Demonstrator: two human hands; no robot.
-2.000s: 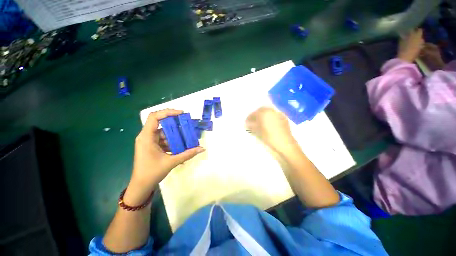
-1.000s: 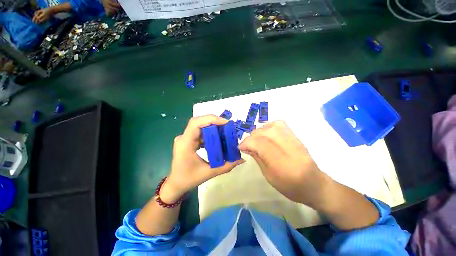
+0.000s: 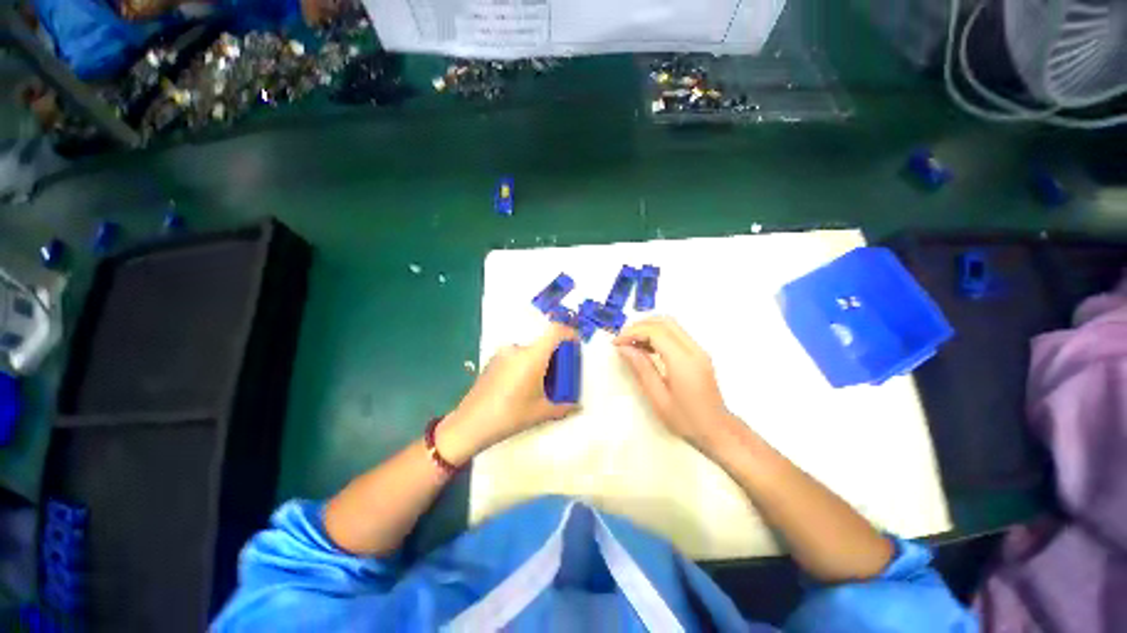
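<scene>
My left hand (image 3: 504, 393) holds a blue unit (image 3: 565, 373) upright over the left part of the white board (image 3: 692, 458); whether a second unit is behind it cannot be told. My right hand (image 3: 674, 381) is just right of it, thumb and index finger close together near the loose units; whether a tiny part is between the fingertips cannot be told. Several blue units with dark windows lie in a loose group beyond my hands, one of them a unit at the right (image 3: 648, 287). The blue parts bin (image 3: 865, 317) holds a few small white parts (image 3: 845, 334) at the board's right.
A black divided tray (image 3: 148, 418) with blue units stands at left. Single blue units (image 3: 504, 195) lie on the green bench. A dark tray (image 3: 976, 396) and a person's pink sleeve (image 3: 1088, 408) are at right. Metallic parts (image 3: 229, 84), a printed sheet (image 3: 569, 25) and a fan (image 3: 1073, 50) are beyond.
My left hand has turned and lowered; one unit shows in it where two showed before. My right hand moved from beside the bin to near my left hand. The view has shifted.
</scene>
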